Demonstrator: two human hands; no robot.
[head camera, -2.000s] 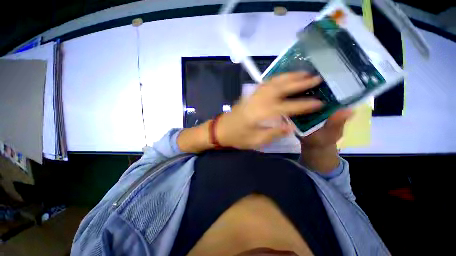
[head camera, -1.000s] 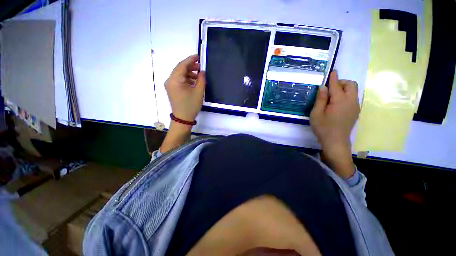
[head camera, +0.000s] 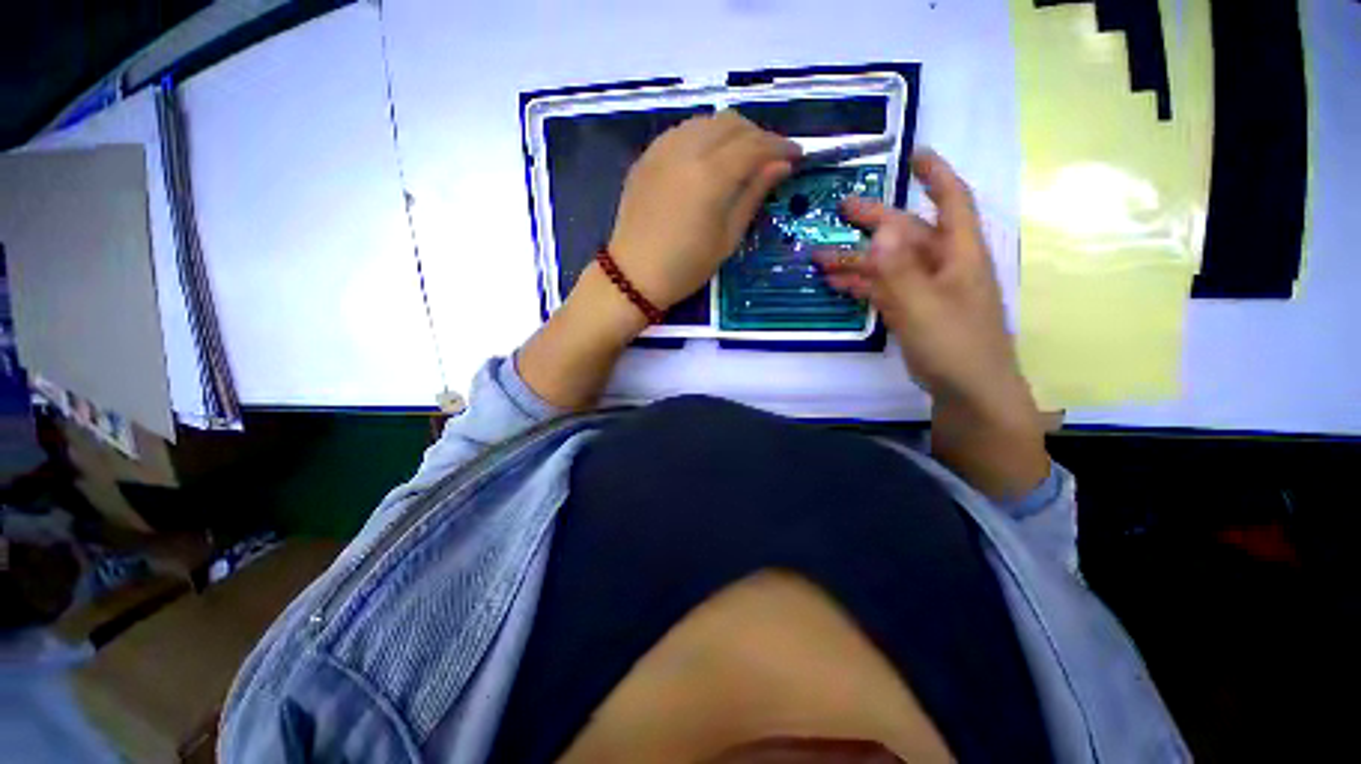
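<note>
The white calculator housing with its open frame (head camera: 540, 194) lies in the flat black jig (head camera: 914, 105) in front of me. The green circuit board (head camera: 791, 291) shows in the right part. My left hand (head camera: 694, 202) reaches over the middle of the unit and its fingertips hold one end of a dark greyish strip (head camera: 854, 151) above the board's upper edge. My right hand (head camera: 933, 276) is over the board's right side, fingers spread, with nothing seen in it.
A pale yellow backing sheet (head camera: 1105, 284) lies to the right, with a stepped black remnant (head camera: 1142, 52) and a long black adhesive strip (head camera: 1254, 164). Grey-white boards (head camera: 97, 269) stand stacked at the left on the white bench (head camera: 299, 224).
Both hands have moved from the jig's sides to over the board. My left hand has taken hold of the strip's end, and more of the green board shows.
</note>
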